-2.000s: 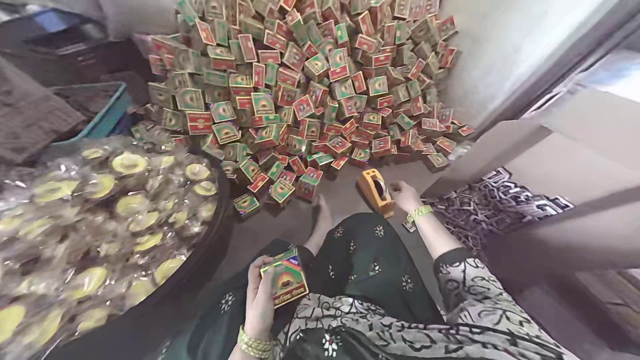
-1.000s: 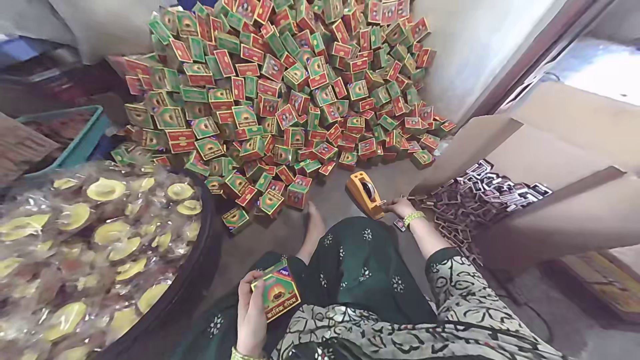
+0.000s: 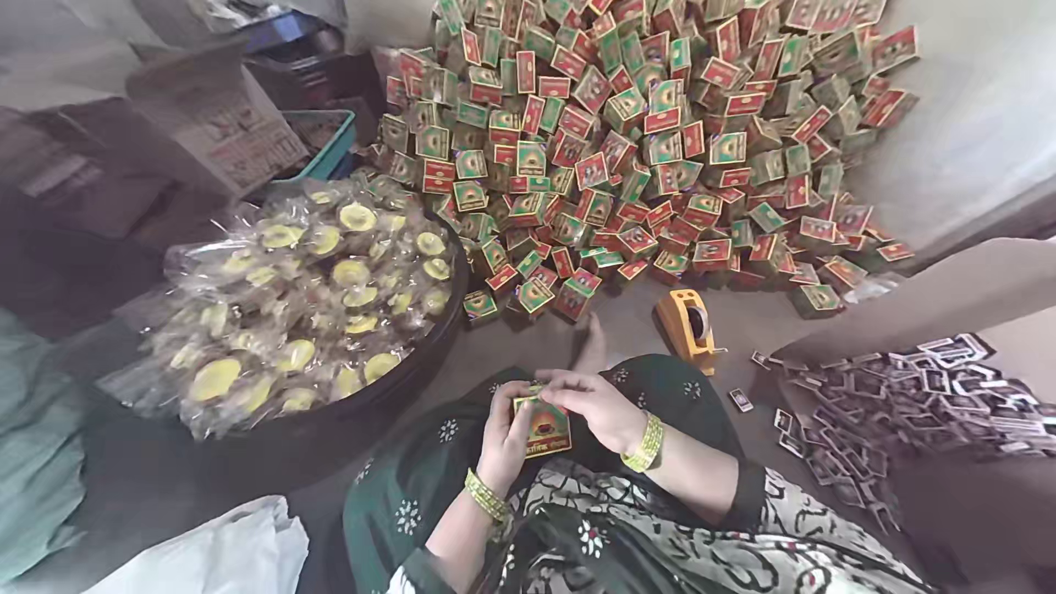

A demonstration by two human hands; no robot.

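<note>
A small printed cardboard box [image 3: 548, 427] in green, red and yellow rests over my lap, held along its left side by my left hand [image 3: 507, 433]. My right hand [image 3: 596, 406] touches the top edge of this box with its fingertips; whether a piece of tape is between them cannot be told. Beyond my right knee stands an orange tape dispenser [image 3: 690, 332] on the floor, apart from both hands. A large heap of similar boxes [image 3: 577, 165] lies in front of me.
To the left is a round dark tub [image 3: 450, 318] full of clear plastic packets with yellow discs. Behind it stands a teal crate [image 3: 334, 148]. Many small dark packets [image 3: 924, 412] spill from an open cardboard carton [image 3: 924, 309] at the right. A white sack [image 3: 214, 553] lies lower left.
My right hand has left the tape dispenser and come to the box in my left hand. The view has shifted, showing more of the left side.
</note>
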